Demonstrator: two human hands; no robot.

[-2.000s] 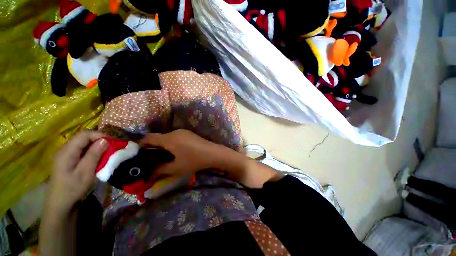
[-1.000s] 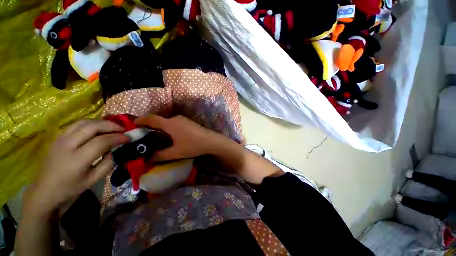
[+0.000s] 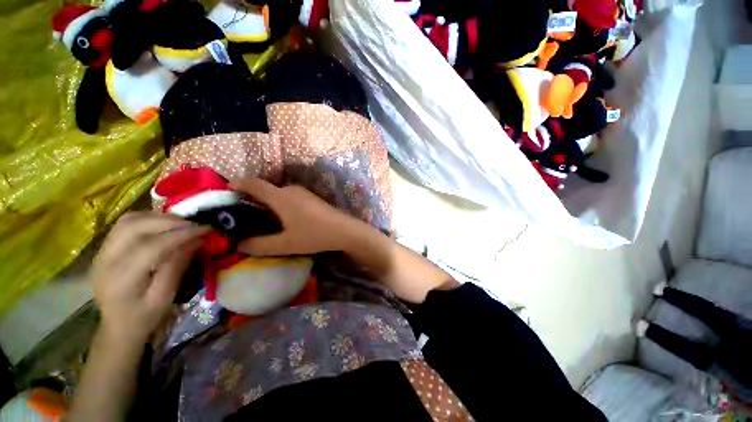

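A plush penguin (image 3: 264,284) lies on my lap on the floral apron (image 3: 330,338), its head to the left and its white belly facing up. It wears a red Santa hat (image 3: 194,188) with a white band and a red scarf. My right hand (image 3: 301,221) is wrapped around the back of its head and upper side. My left hand (image 3: 148,264) is slightly blurred, with its fingertips pinched at the red beak and hiding part of the face. No tool can be made out in either hand.
A white woven sack (image 3: 429,124) holding several penguins stands at the upper right. More penguins (image 3: 140,86) lie on a yellow sheet (image 3: 37,165) at the upper left. Grey-white sacks (image 3: 730,206) line the right side, with dark elongated shapes beside them. Part of another penguin shows at bottom left.
My left hand has moved from the hat down to the beak. The hat is now uncovered and upright, and the penguin's belly shows more. My right hand still holds the head.
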